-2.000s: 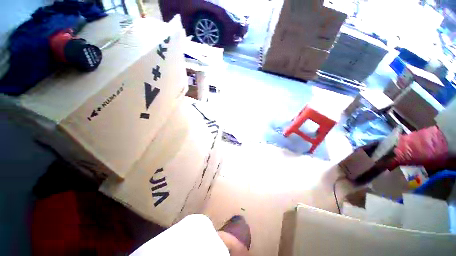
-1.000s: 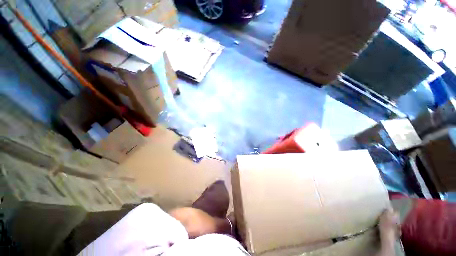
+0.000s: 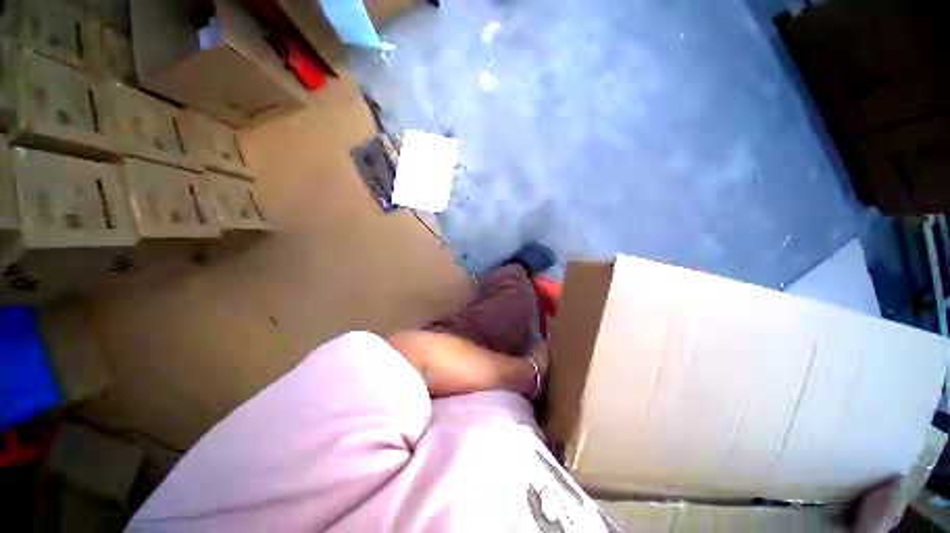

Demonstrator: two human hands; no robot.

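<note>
A large plain brown carton (image 3: 755, 385) is in front of me at the lower right, tilted and close to my body. My left hand (image 3: 541, 357) is at the carton's left end, mostly hidden between it and my leg, with a bracelet at the wrist. My right hand (image 3: 878, 506) grips the carton's near right edge; it is dark and cut by the lower part of the picture. A bit of a red-orange stool (image 3: 547, 290) shows behind the carton's left corner.
Stacked printed cartons (image 3: 68, 198) stand at the left on brown floor covering (image 3: 323, 239). An open carton (image 3: 224, 78) is at upper left. A white sheet (image 3: 425, 172) lies on the concrete floor. Dark cartons (image 3: 885, 104) are at upper right.
The view has swung down and left. Since two seconds ago, both hands have come onto the carton. In the last second, the carton has shifted right in view and the stool is mostly covered.
</note>
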